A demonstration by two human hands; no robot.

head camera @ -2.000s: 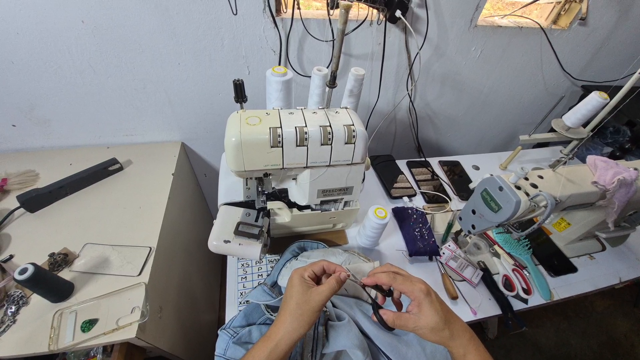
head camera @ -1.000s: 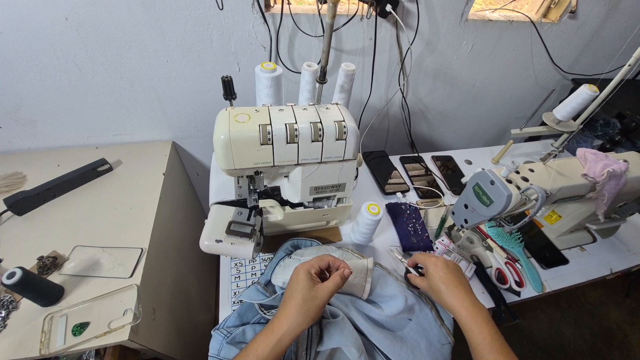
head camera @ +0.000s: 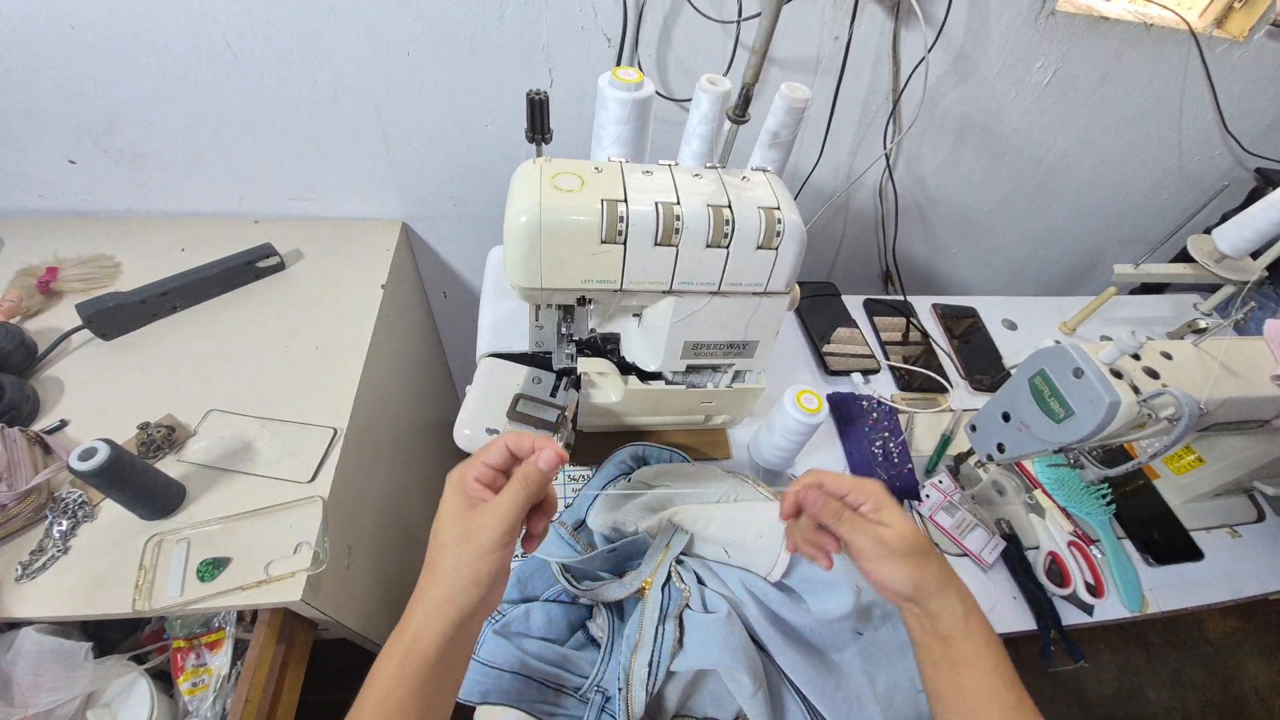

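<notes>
A thin white thread [head camera: 665, 491] stretches level between my two hands. My left hand [head camera: 510, 490] pinches one end between thumb and forefinger, just below the serger's plate. My right hand [head camera: 845, 525] pinches the other end, right of the white pocket lining. Beneath both hands lie light blue denim jeans [head camera: 740, 625], bunched up, with an open metal zipper [head camera: 645, 620] and a pale pocket bag [head camera: 690, 515] showing. Behind them stands the white serger [head camera: 655, 240], its front cover open. A white thread cone [head camera: 788, 430] stands at its right.
Right: a purple pin cloth [head camera: 875, 445], phones [head camera: 838, 330], red-handled scissors [head camera: 1068, 560], a turquoise hairbrush [head camera: 1085, 510] and a second sewing machine [head camera: 1130, 400]. Left: a cabinet [head camera: 370, 400] with a black thread cone [head camera: 127, 480], a clear phone case [head camera: 235, 555] and a hair straightener [head camera: 180, 290].
The small dark-handled scissors seen in my right hand earlier no longer show there. My hands have moved apart, with thread drawn between them. The view has moved closer.
</notes>
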